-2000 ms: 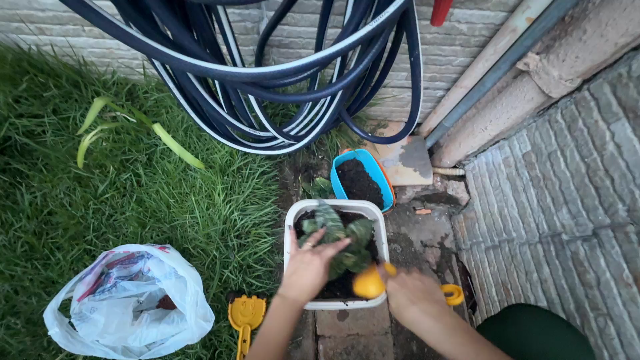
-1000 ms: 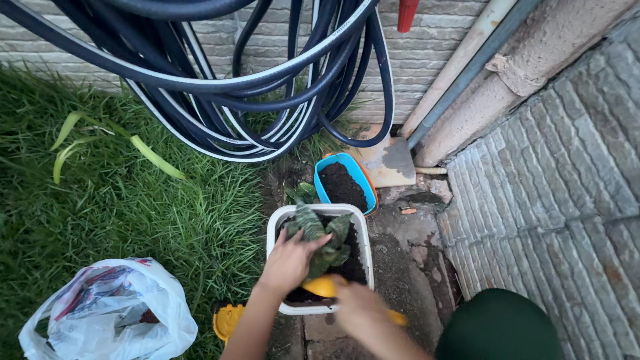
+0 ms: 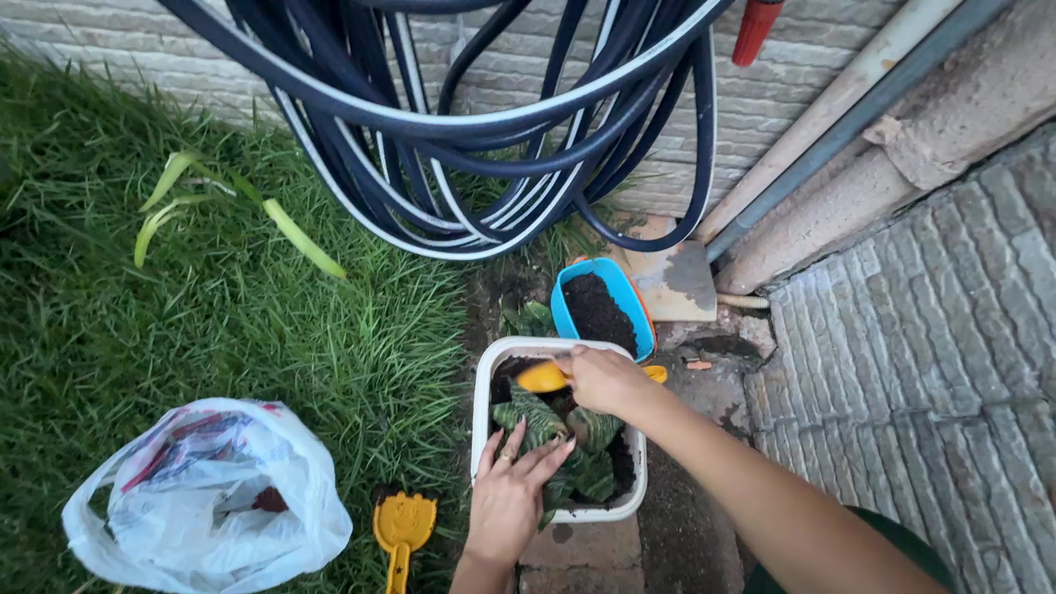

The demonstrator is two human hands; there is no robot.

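Note:
A white square plastic pot [image 3: 480, 404] holds dark soil and a plant with broad, mottled green leaves [image 3: 590, 474]. My left hand [image 3: 511, 487] lies on the leaves at the pot's lower left, fingers spread, pressing or steadying them. My right hand [image 3: 602, 378] grips a small yellow plastic shovel [image 3: 542, 377], whose blade is over the soil near the pot's back wall; its yellow handle end shows past the hand. Just behind the pot stands a blue plastic container [image 3: 561, 309] with dark soil in it.
A yellow toy rake or shovel [image 3: 404, 521] lies on the grass beside a white plastic bag [image 3: 214, 528]. A coiled dark blue hose [image 3: 495, 124] hangs above, before a stone wall [image 3: 767, 124]. Pipes [image 3: 833, 124] run at the right, near another textured wall [image 3: 916, 330].
My right hand and the yellow shovel have moved from the pot's lower right side to its back part. My left hand has shifted toward the lower leaves.

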